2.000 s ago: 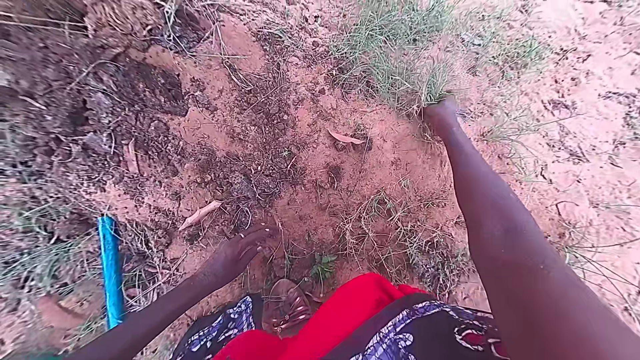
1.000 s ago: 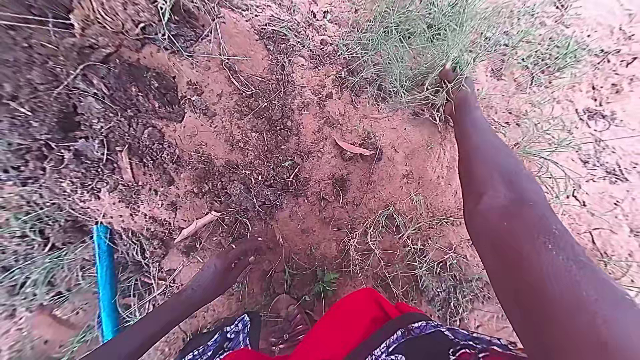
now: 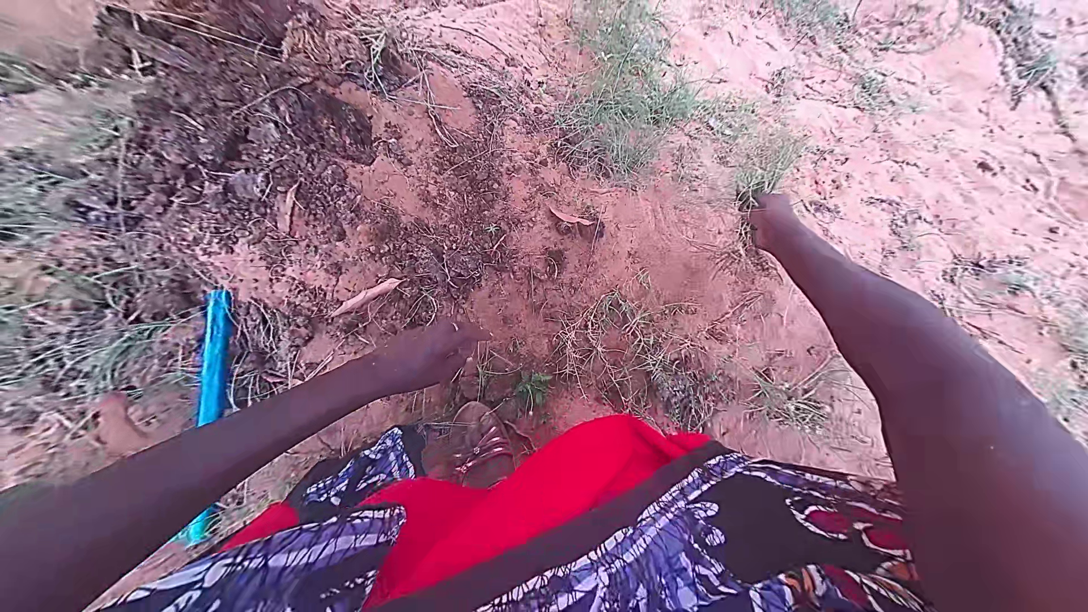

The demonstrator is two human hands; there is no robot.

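My right hand [image 3: 772,223] is closed around the base of a grass tuft [image 3: 767,166] at the upper right, over reddish sandy soil. My left hand [image 3: 433,355] hovers low over the soil, left of a small green plant [image 3: 534,388]; its fingers are slightly curled and I see nothing in them. A larger green grass clump [image 3: 625,106] grows to the left of my right hand. Just below my left hand shows a foot in a strapped sandal [image 3: 483,444], beside a patterned skirt with red cloth [image 3: 544,476].
A blue pole or pipe [image 3: 214,361] lies at the left, partly behind my left forearm. Dark clods with dry plant litter [image 3: 255,161] cover the upper left. Dry leaves [image 3: 367,297] and a patch of thin grass [image 3: 620,340] lie on the soil.
My right hand has moved from the larger grass clump to the right and down, with a grass tuft now in it. My left hand stays low near the small plant.
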